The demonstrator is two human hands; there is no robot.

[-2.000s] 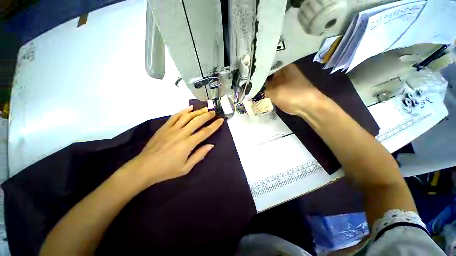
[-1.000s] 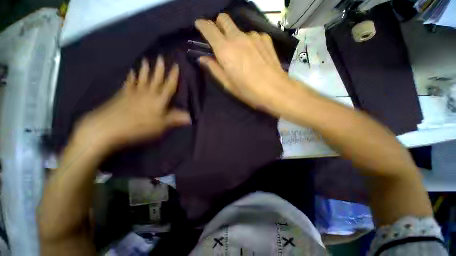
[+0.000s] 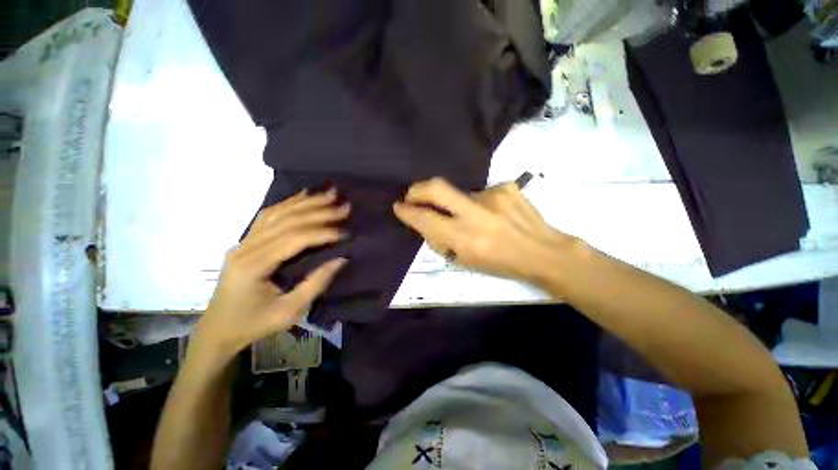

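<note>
A large dark purple-brown garment panel point(image 3: 340, 101) lies across the white table and its near end reaches the front edge. My left hand point(image 3: 285, 262) rests on its left part with fingers spread. My right hand point(image 3: 478, 225) pinches the cloth at its right side between thumb and forefinger. The tip of a thin dark tool point(image 3: 525, 180) sticks out behind my right hand; the rest is hidden by the hand.
A stack of dark cut panels point(image 3: 735, 156) lies on the right, with a cream round roller point(image 3: 714, 53) at its top. The machine's base point(image 3: 588, 83) shows behind the cloth. A basket with a blue-white plastic packet point(image 3: 648, 408) stands below the table's right edge.
The large panel has moved from beside the needle to the table's middle and been turned. Both hands have left the needle area. My right hand has come nearer and pinches the cloth.
</note>
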